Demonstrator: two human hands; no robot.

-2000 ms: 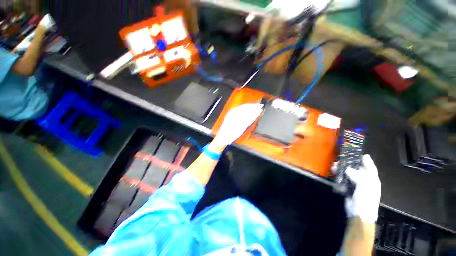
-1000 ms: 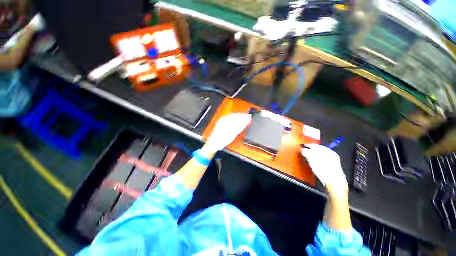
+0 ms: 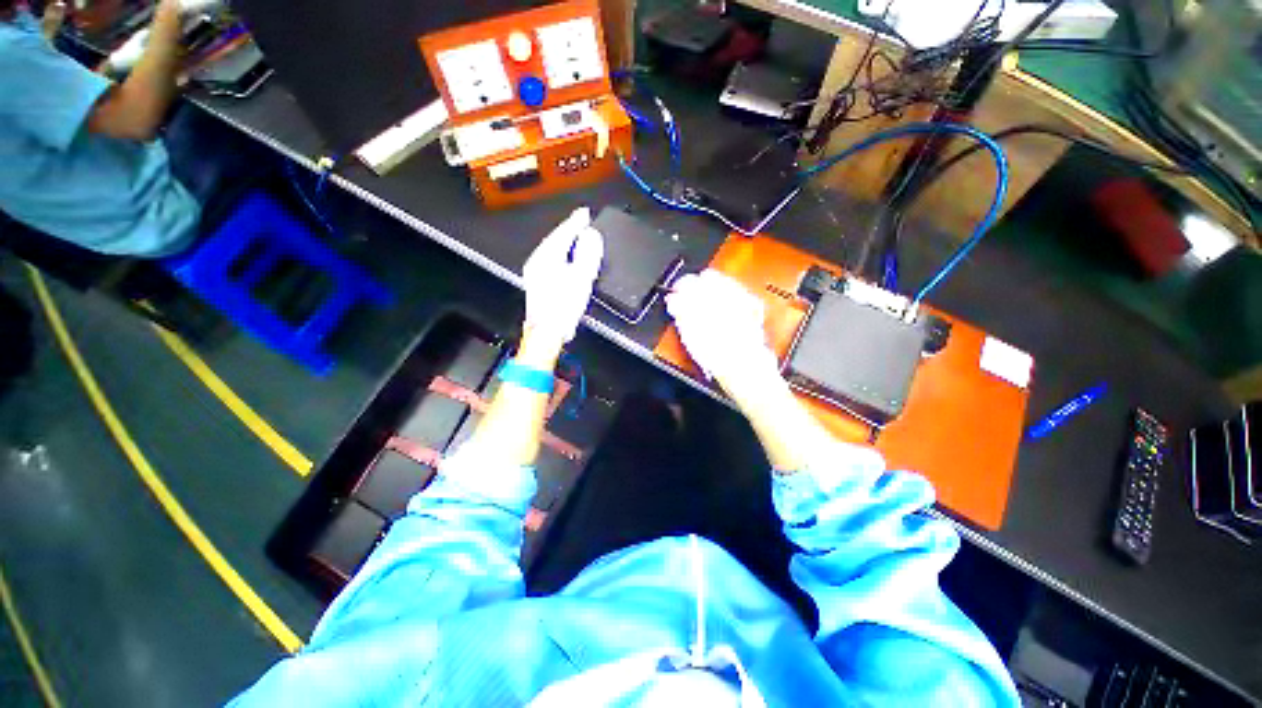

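Note:
A flat black set-top box with a pale edge lies on the bench left of the orange test fixture. My left hand, white-gloved, is at its left edge. My right hand, also gloved, has its fingertips by its right corner, over the fixture's left end. The hands partly hide the contact, so I cannot tell if either grips it. A second black box sits on the orange test fixture, against the connectors at its back.
A remote control and blue marker pen lie right of the fixture, near stacked units. An open orange tester stands behind left. A blue cable loops behind. A black tote is below left. A person sits far left.
The remote left my right hand and lies on the bench. My right hand then moved left from the fixture's right side. My left hand left the seated box for the loose one. The view shifted.

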